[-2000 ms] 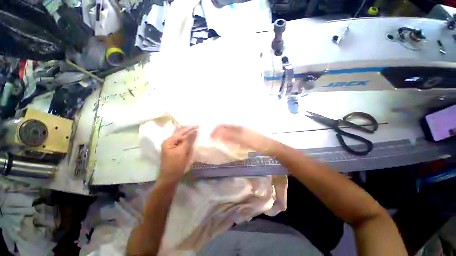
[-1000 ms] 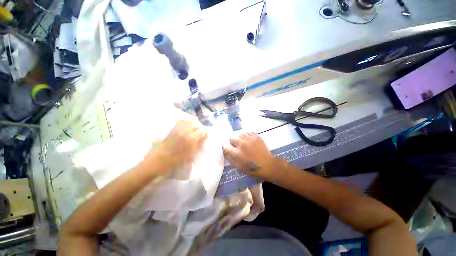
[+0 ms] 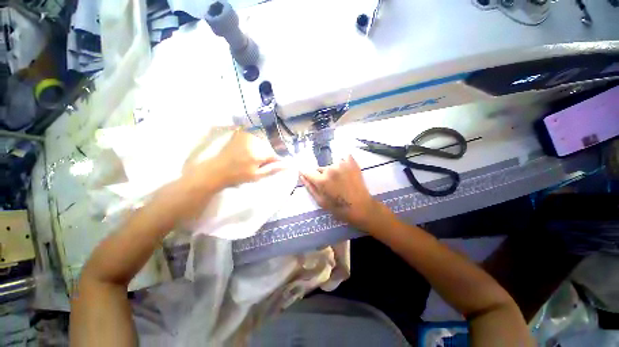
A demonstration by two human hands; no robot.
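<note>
White to cream fabric [image 3: 251, 210] lies on the machine table and hangs over its front edge. My left hand [image 3: 227, 159] lies on the fabric left of the presser foot and needle area [image 3: 296, 146], fingers pointing toward it. My right hand [image 3: 336, 190] is just in front of the needle area, fingertips at the fabric's right edge. Glare there hides the needle and whether the fingers pinch the cloth. The sewing machine [image 3: 407, 74] has a blue stripe and "JACK" lettering.
Scissors [image 3: 414, 159] lie right of my right hand. A smartphone [image 3: 585, 122] with a lit pink screen is at the far right. A ruler strip [image 3: 441, 196] runs along the front edge. A yellow-beige block [image 3: 15, 237] is at the far left. Cut pieces [image 3: 88, 34] are at the top left.
The view has swung toward the machine since the oldest frame, and both hands are now at the needle area. Since one second ago, my left hand has flattened and the cloth's front part has shifted.
</note>
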